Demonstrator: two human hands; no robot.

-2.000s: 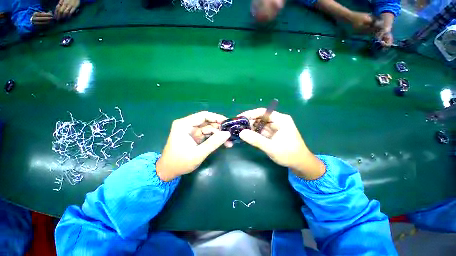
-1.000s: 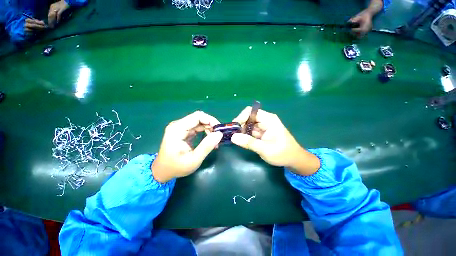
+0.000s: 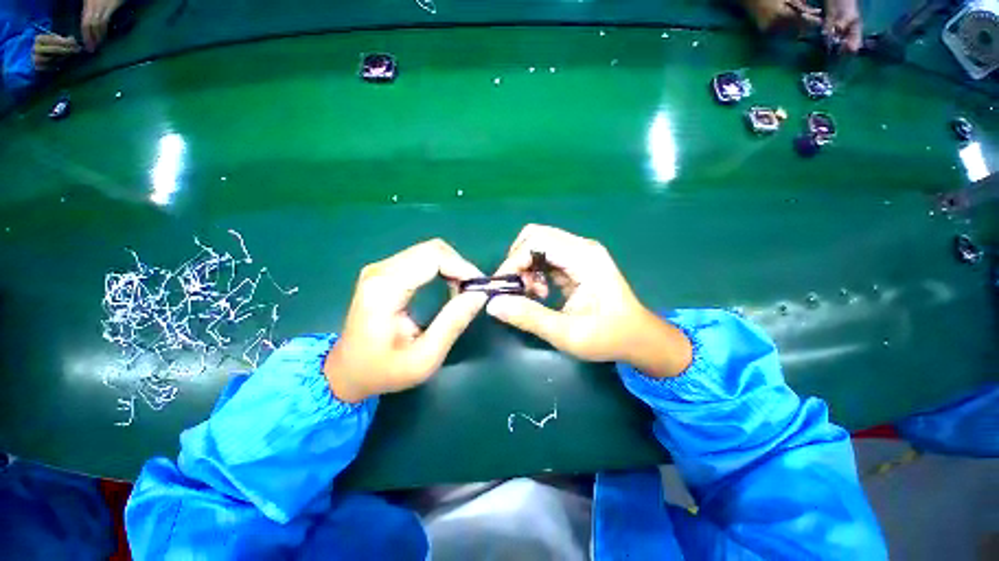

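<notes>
A small dark unit (image 3: pixel 493 285) is held edge-on between both hands, in front of me at the middle. My left hand (image 3: pixel 403 318) pinches its left end between thumb and fingers. My right hand (image 3: pixel 586 296) pinches its right end. A dark slim tool, likely tweezers (image 3: pixel 539 263), shows only in small part at the right fingers; the rest is hidden. A tangled pile of thin white wires (image 3: pixel 181 312) lies to the left. One loose white wire (image 3: pixel 534 420) lies nearer to me.
Several dark part-built units lie beyond my hands, one at back centre (image 3: pixel 378 68) and a group at back right (image 3: pixel 764 118). Pale specks dot the green surface (image 3: pixel 329 197). Other people's hands (image 3: pixel 838 22) show at the far edge. A fan-like device (image 3: pixel 975 38) stands far right.
The held unit has turned to show its thin edge. The dark tool at my right hand no longer sticks up. The units on the far part of the surface have shifted left.
</notes>
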